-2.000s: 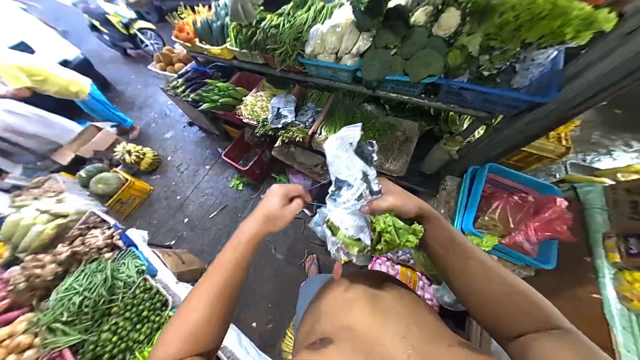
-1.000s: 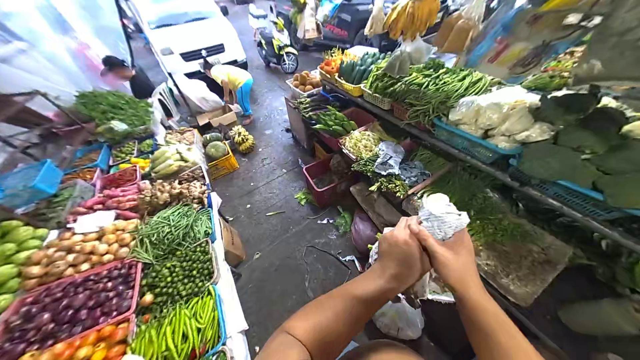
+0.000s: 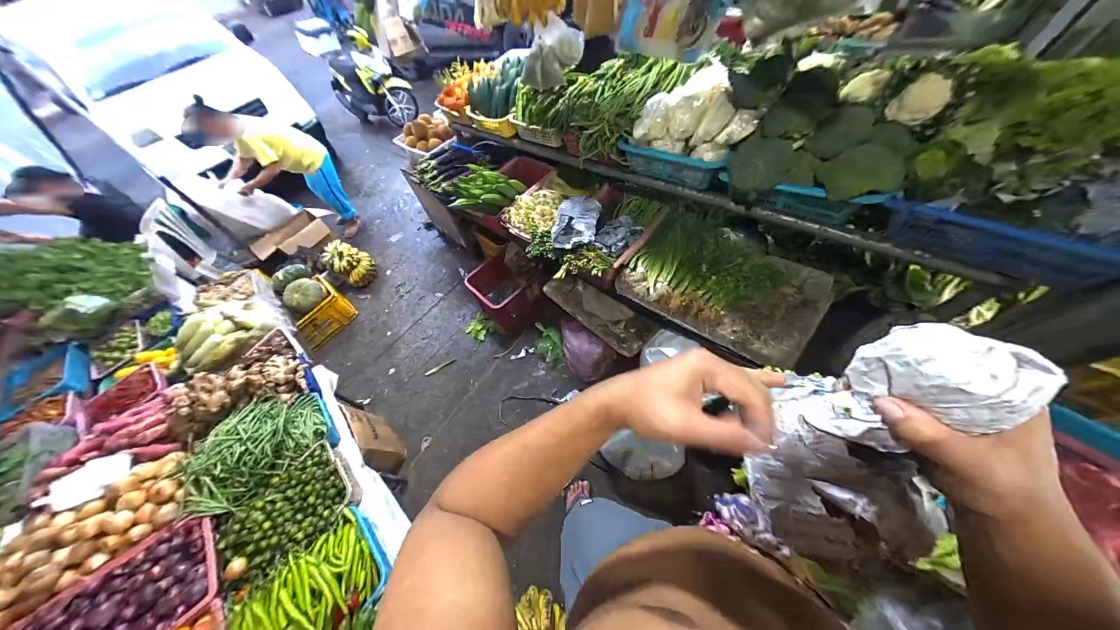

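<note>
My right hand [image 3: 980,455] is closed around a crumpled newspaper bundle [image 3: 958,376], its thumb on the paper and the rounded end above the fist. My left hand [image 3: 700,402] is just left of it, fingers curled and slightly blurred, at the edge of the loose, torn paper [image 3: 831,472] that hangs below the bundle. Whether the left fingers pinch the paper cannot be told. What the bundle holds inside is hidden. Some green leaf [image 3: 943,556] shows under the hanging paper.
A stall shelf [image 3: 744,206] of vegetables runs along the right. Crates of onions [image 3: 131,503], limes [image 3: 284,499] and green chillies [image 3: 306,573] stand at left. A person in yellow [image 3: 280,150] bends by a carton [image 3: 293,234]; another person [image 3: 96,206] is at far left.
Both hands were together around the paper bundle a second ago; now they are apart, with the bundle in the right hand. Lettuce showed at the paper two seconds ago. The view has swung.
</note>
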